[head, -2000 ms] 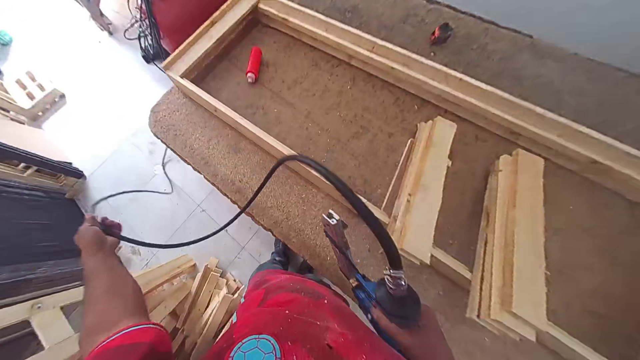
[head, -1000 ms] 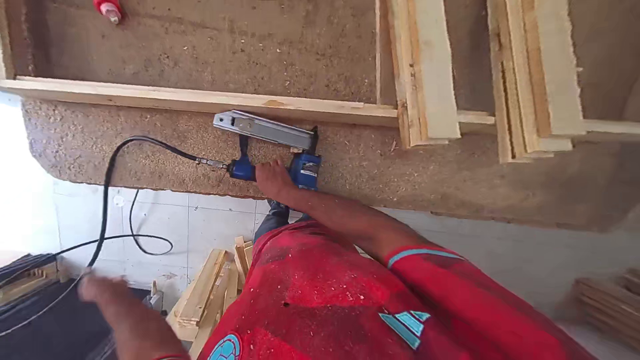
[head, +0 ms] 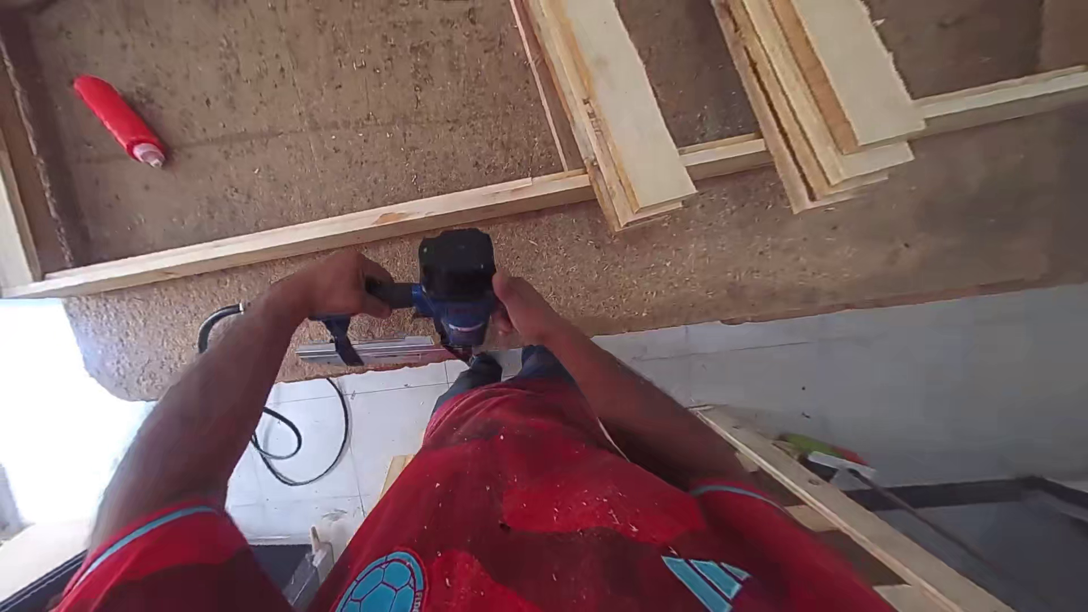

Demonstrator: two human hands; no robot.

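A blue and black pneumatic nailer point(head: 457, 285) is held between my hands over the near edge of the particleboard bench, its silver magazine point(head: 382, 350) pointing left. My left hand point(head: 336, 286) is closed around the nailer's handle. My right hand point(head: 523, 308) grips the right side of its body. A black air hose point(head: 223, 316) comes out beside my left forearm. Beyond the nailer lies a long wooden frame rail point(head: 340, 228), with two stacks of wooden slats point(head: 633, 110) point(head: 837, 85) resting across it. A red bottle point(head: 117, 117) lies inside the frame at the left.
The bench's near edge point(head: 816, 308) runs in front of my body. Hose loops point(head: 344, 433) hang over the tiled floor at lower left. At lower right stand a wooden frame piece point(head: 850, 510) and a green and red object point(head: 824, 450).
My left hand was on the hose and away from the nailer; now it is on the handle. My right hand has moved to the nailer's body. The nailer is turned around. The view has shifted.
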